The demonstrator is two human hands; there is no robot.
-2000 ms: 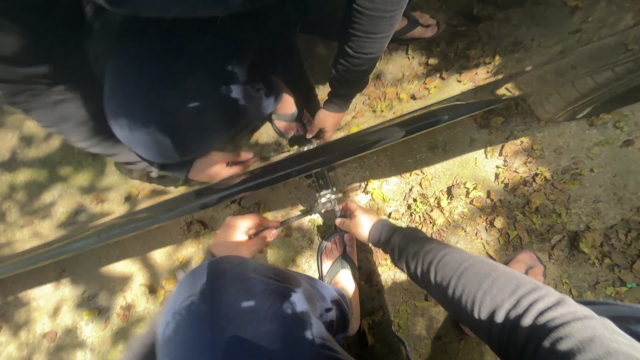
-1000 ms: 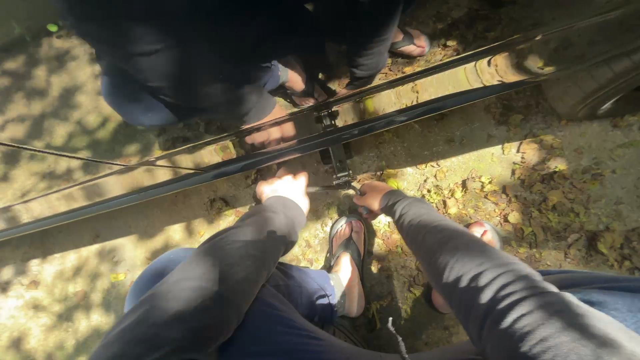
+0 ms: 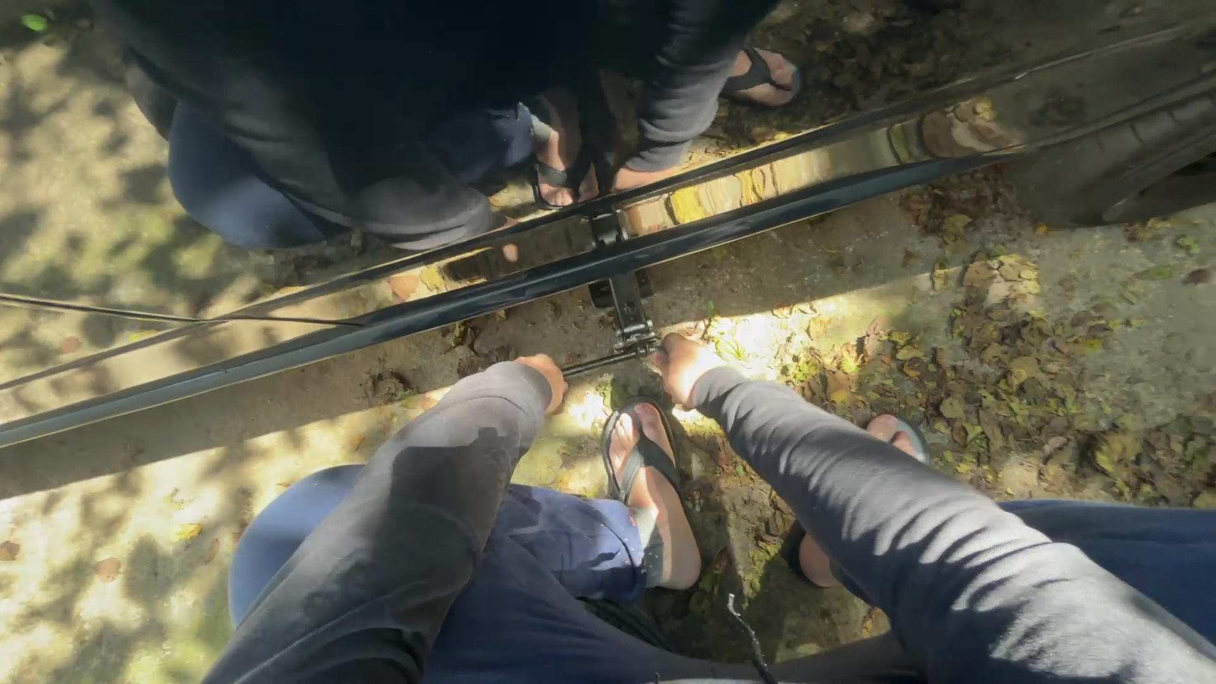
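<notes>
A black metal floor jack lies on the ground, partly under the dark sill of a car. From its near end a thin metal rod runs left. My left hand is closed around the rod's left end. My right hand is at the jack's near end, its fingers curled against it; what they hold there is hidden. Glossy car bodywork above mirrors my arms, legs and sandals.
The car's lower sill trim crosses the view on a slant, with a tyre at right. My sandalled foot stands just below the jack. Dry leaves cover the ground at right. A dark twig-like piece shows at the bottom.
The rod, which slanted from the jack to my left hand two seconds ago, is still held there. My left forearm now reaches in over my knee. The view has shifted.
</notes>
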